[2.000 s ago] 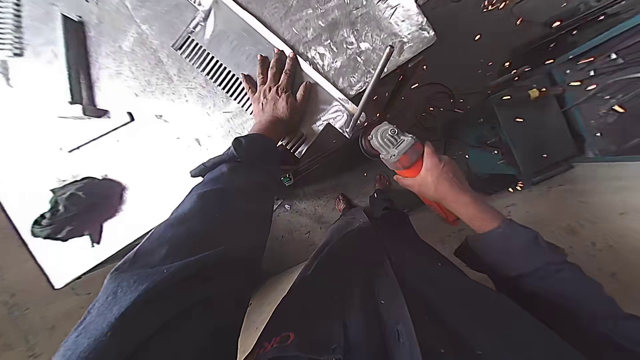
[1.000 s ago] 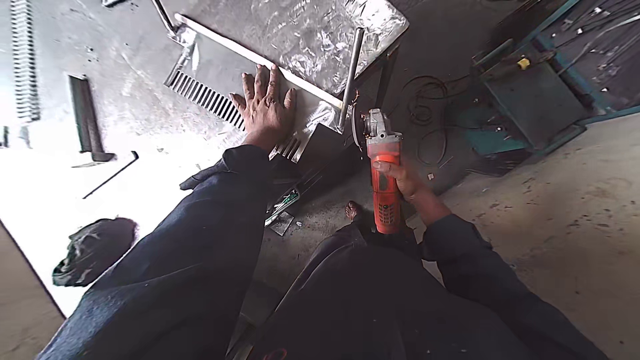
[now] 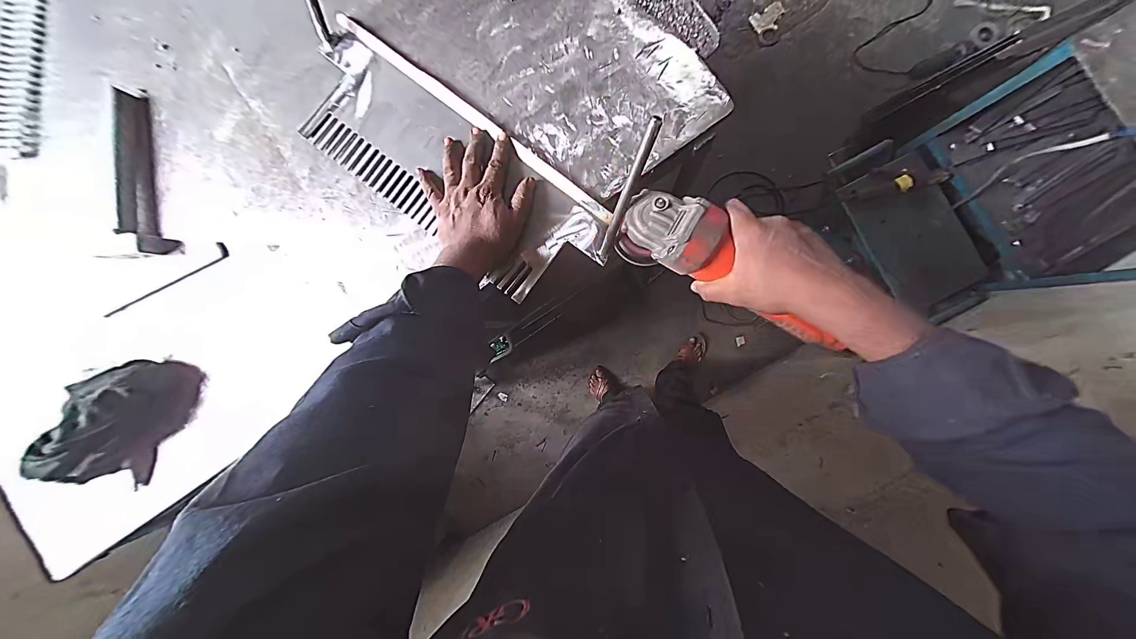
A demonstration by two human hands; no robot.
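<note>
My left hand (image 3: 482, 209) lies flat with spread fingers on a slotted metal plate (image 3: 404, 142), its fingertips at a long bright metal strip (image 3: 470, 114). In my right hand (image 3: 781, 266) is an orange angle grinder (image 3: 683, 232) with a grey metal head. The grinder's disc is beside a thin metal rod (image 3: 635, 182) that crosses the strip's lower right end. Whether the disc touches the rod I cannot tell. Past the strip lies a scuffed shiny metal sheet (image 3: 568, 80).
On the bright worktable (image 3: 266, 373) at the left are a dark cloth (image 3: 115, 422), a dark metal bar (image 3: 135, 169), a thin bent rod (image 3: 169, 280) and a toothed strip (image 3: 22, 80). At the right stands a blue-framed rack (image 3: 1003, 204) of rods. Cables (image 3: 754, 191) lie on the floor near my bare feet.
The grinder has turned from pointing straight down toward me to slanting out to the right, its head still near the rod. Sparks seen two seconds ago no longer show. My left hand stays on the plate.
</note>
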